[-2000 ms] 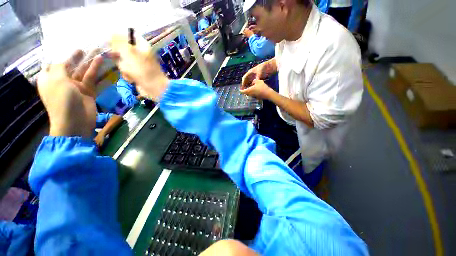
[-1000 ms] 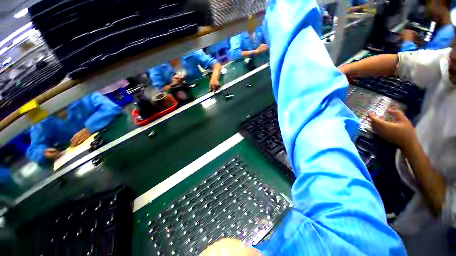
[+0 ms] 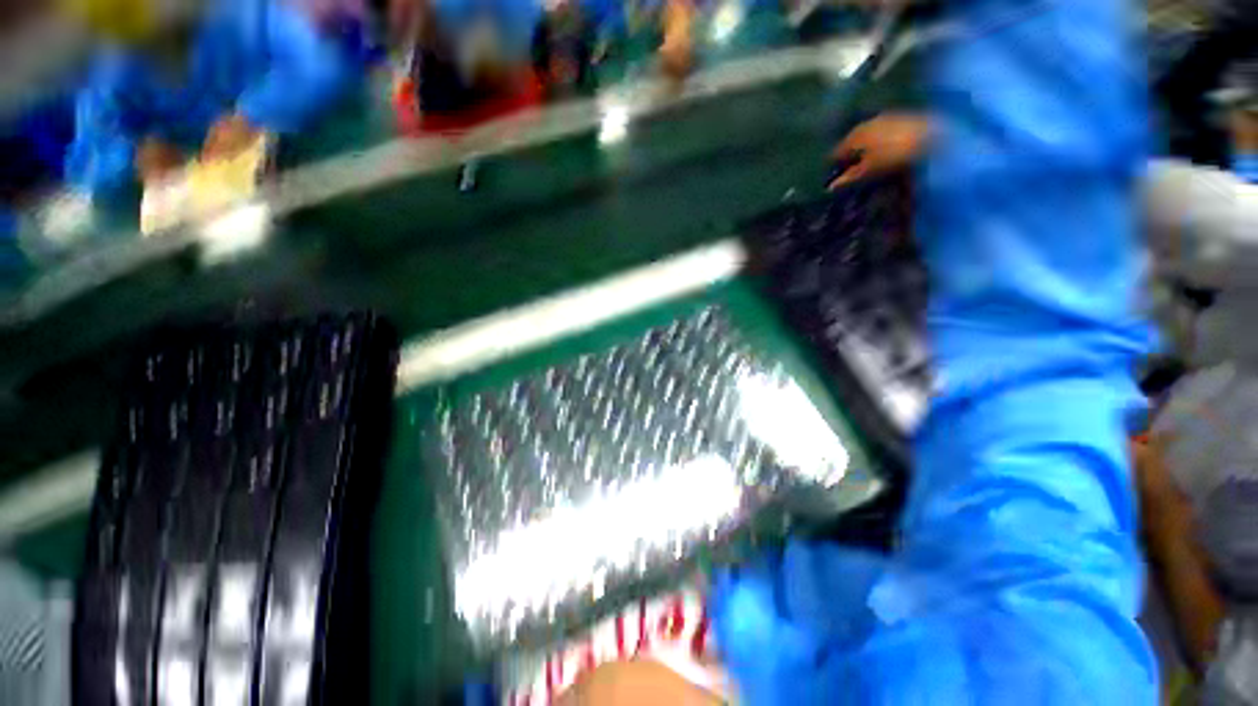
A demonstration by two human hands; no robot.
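Observation:
The frame is blurred. A clear blister tray [image 3: 586, 448] with rows of small pockets lies in front of me on the green mat, under strong glare. A black blister tray [image 3: 228, 483] with long ridges stands at the left. Another black tray [image 3: 849, 283] lies at the right, partly hidden by my right sleeve. That blue sleeve rises along the right side, and my right hand is cut off by the top edge. My left hand is out of the picture.
A dark green conveyor [image 3: 552, 221] crosses behind a white strip [image 3: 580, 315]. Another person's hand [image 3: 883, 145] reaches over it beside my sleeve. People in blue sleeves and a red bin [image 3: 469, 111] are across the line. A worker in pale clothing is at the far right.
The view has turned down and left, showing more of the left black tray. My right sleeve appears farther right. Both hands, visible two seconds ago, are out of the picture.

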